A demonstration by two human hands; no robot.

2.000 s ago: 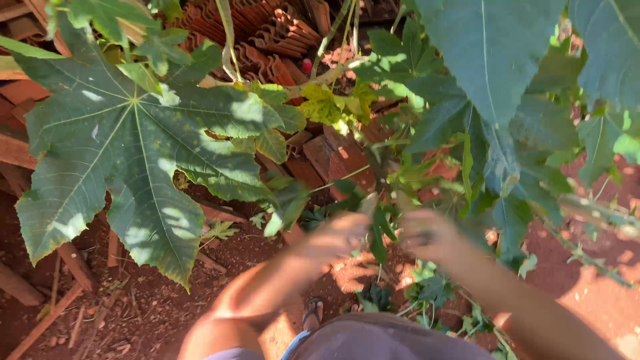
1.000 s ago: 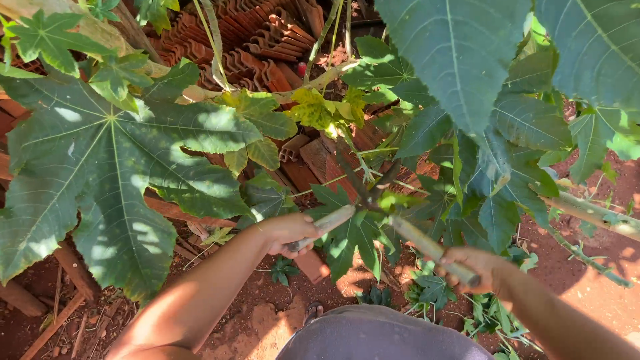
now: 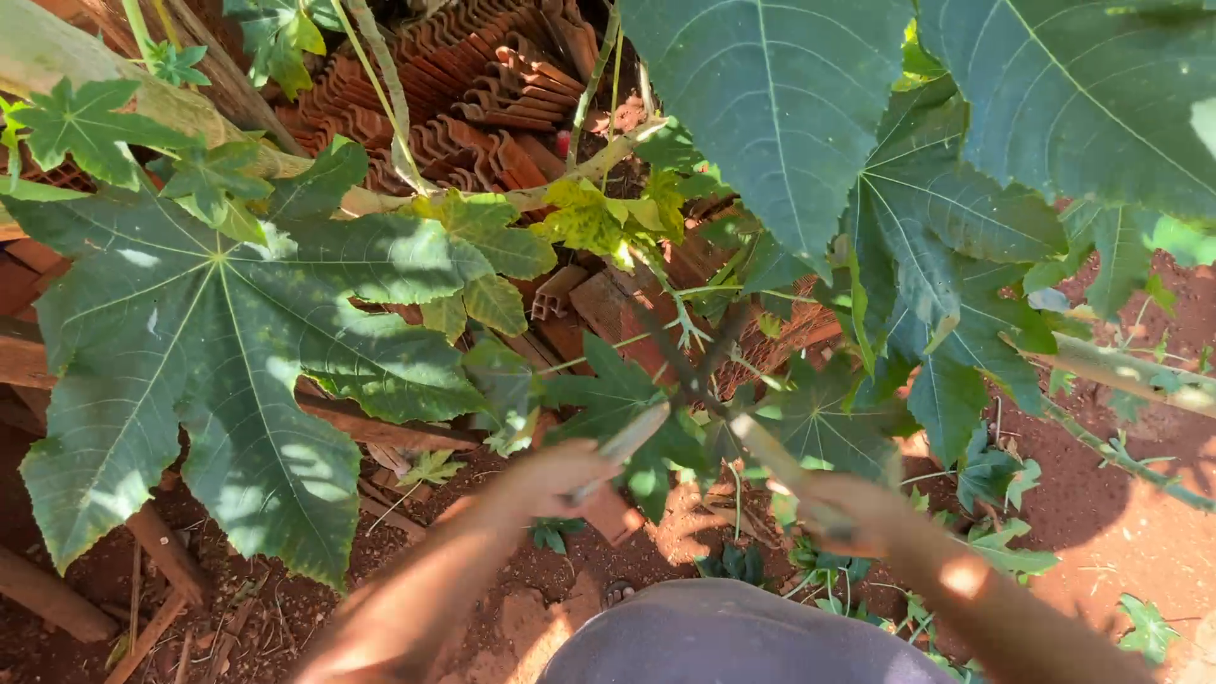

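Observation:
My left hand point(image 3: 570, 475) grips one light handle of a pair of hedge shears point(image 3: 698, 380), and my right hand point(image 3: 845, 508) grips the other. The dark blades spread apart in a V, pointing away from me among green stems point(image 3: 679, 309) below a yellowing leaf point(image 3: 603, 214). Lobed green leaves lie around the pivot and partly beneath the handles. Both hands are somewhat blurred. Whether a stem lies between the blades I cannot tell.
A large lobed leaf point(image 3: 218, 285) spreads at the left, and broad leaves point(image 3: 779, 114) hang at the upper right. A thick pale branch point(image 3: 123, 85) crosses the upper left. Stacked clay roof tiles point(image 3: 446, 85) lie behind. Wooden pieces point(image 3: 166, 556) rest on red soil at lower left.
The handles were close together two seconds ago, then wide apart one second ago. Now my hands have drawn somewhat nearer to each other, still on the handles.

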